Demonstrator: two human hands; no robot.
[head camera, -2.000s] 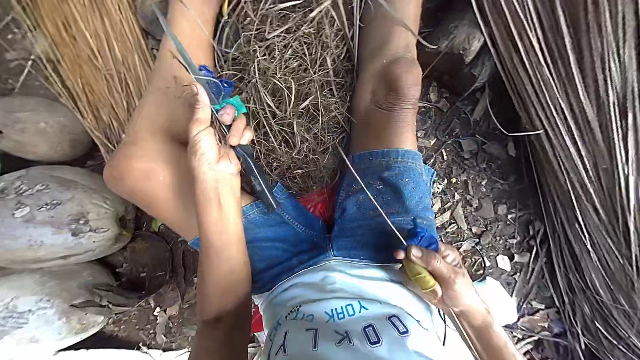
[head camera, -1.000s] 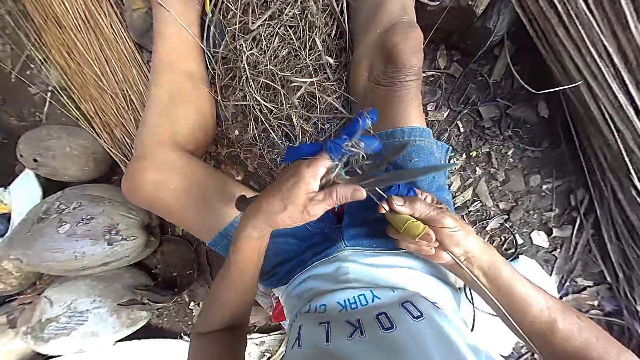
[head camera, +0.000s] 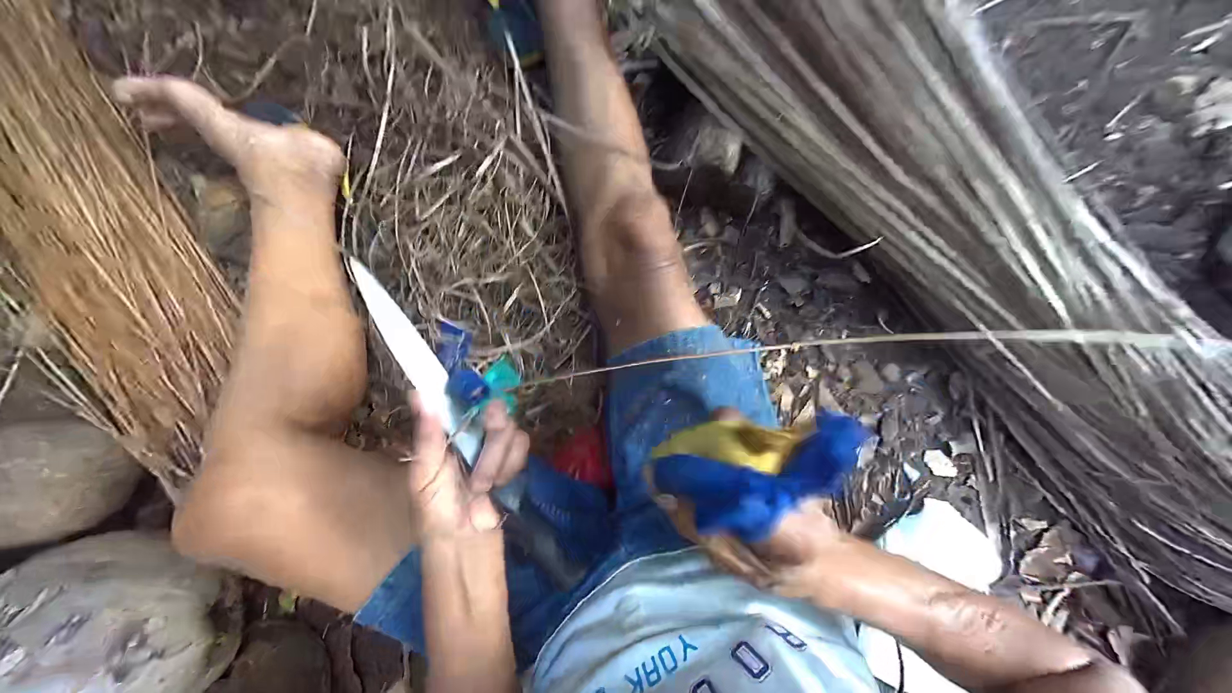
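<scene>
My left hand (head camera: 467, 472) is closed around a knife (head camera: 399, 332), its blade pointing up and left beside my bent knee. Blue and green wrappings (head camera: 481, 380) show at its fingers. From there a thin plant strip (head camera: 789, 345) stretches right across my denim shorts (head camera: 674, 385), above my other hand. My right hand (head camera: 760, 520) is blurred over my right thigh, with yellow and blue wrapping (head camera: 770, 472) on or in its fingers; whether it grips anything is unclear.
Brown thin sticks (head camera: 106, 250) stand bundled at left, long grey fronds or stalks (head camera: 895, 192) at right. Dry shavings (head camera: 452, 212) lie between my legs. Large rounded objects (head camera: 106, 616), stones or coconuts, sit lower left.
My hands, close together over my lap one second ago, are now apart. The blade, then pointing right, now points up and left. The strip no longer runs through my right hand. The view has shifted.
</scene>
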